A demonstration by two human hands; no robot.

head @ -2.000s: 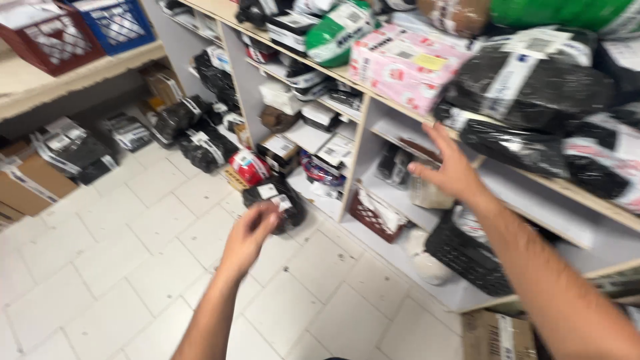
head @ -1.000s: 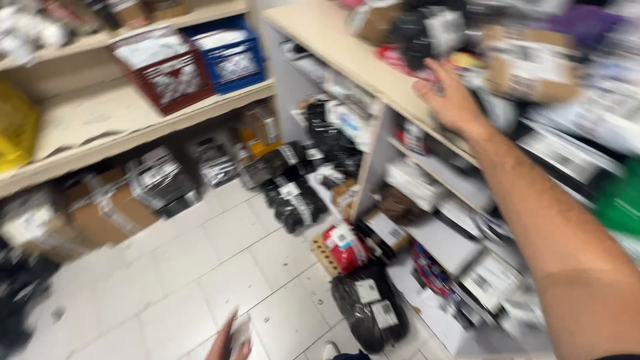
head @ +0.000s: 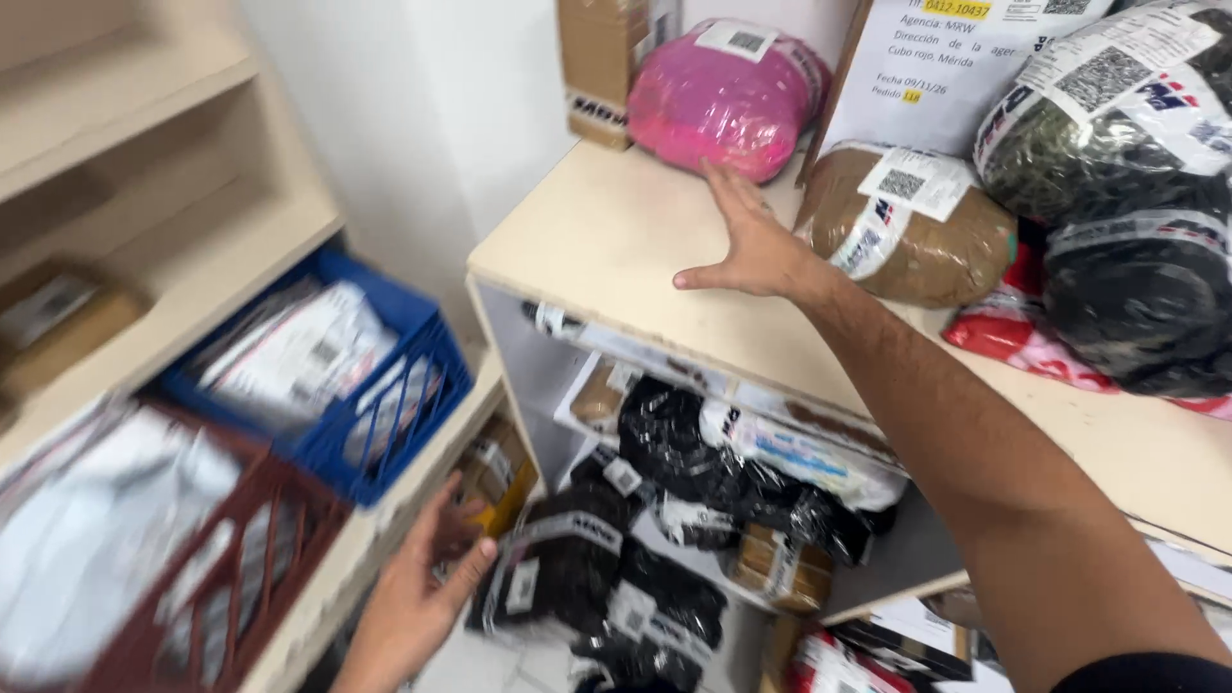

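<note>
My right hand (head: 746, 236) is spread over the wooden counter top, its fingertips at the lower edge of a pink plastic-wrapped package (head: 727, 96); whether they touch it I cannot tell. Just right of the hand lies a brown wrapped package (head: 905, 231) with a label. My left hand (head: 433, 568) is low at the centre left, fingers apart and holding nothing, between the blue crate and a black wrapped package (head: 558, 558). A cardboard box (head: 602, 67) stands upright left of the pink package.
A blue plastic crate (head: 361, 481) and a dark red crate (head: 231, 626), both with packages, sit on the left shelf. Black bundles (head: 1136, 289) pile up at the right. Several packages fill the compartment (head: 520, 366) under the counter top, with more on the floor.
The view has swung to the counter's far left end. The pink package and the brown one beside it now show near my right hand, which stays over the counter top. My left hand shows more fully.
</note>
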